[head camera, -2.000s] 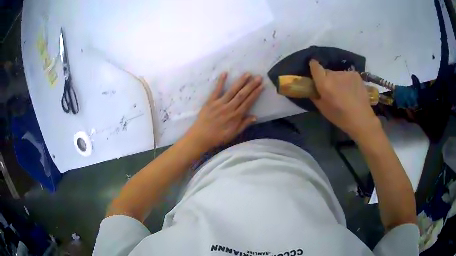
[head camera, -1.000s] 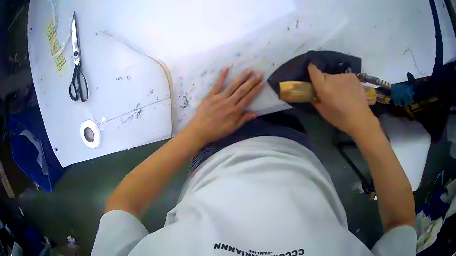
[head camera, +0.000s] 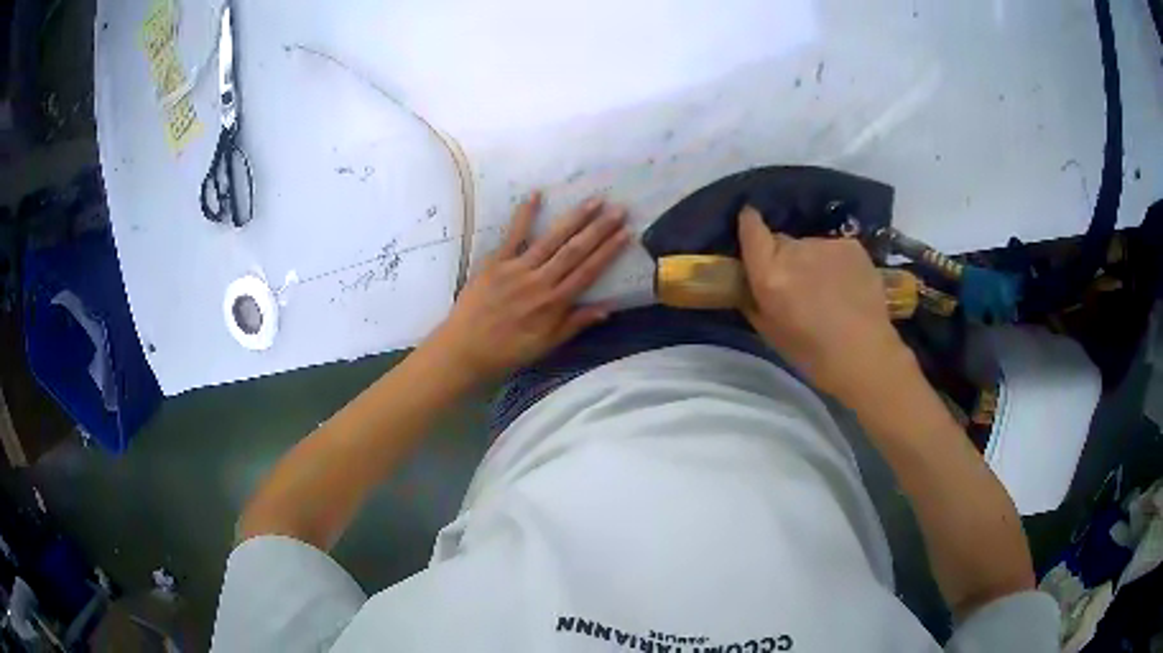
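The steam iron (head camera: 784, 211), black and pointed with a tan wooden handle, rests near the table's front edge with its tip to the left. My right hand (head camera: 816, 300) grips its handle, index finger stretched over the black body. My left hand (head camera: 536, 293) lies flat, fingers spread, on pale fabric just left of the iron's tip. The fabric under the hand and iron is faint against the white cover. A thin curved tan strip (head camera: 464, 191) lies left of my left hand. A white sheet (head camera: 612, 64) lies beyond both hands.
Shears (head camera: 228, 166) with black handles lie at the left, beside a yellow printed strip (head camera: 172, 79). A white ring-shaped roll (head camera: 251, 313) sits near the left front edge. The iron's hose (head camera: 988, 293), teal-wrapped, runs right. A blue container (head camera: 77, 332) stands below the table's left side.
The iron and my right hand have moved left, closer to my left hand. The view has shifted, so the table things appear further right. My left hand stays flat beside the iron.
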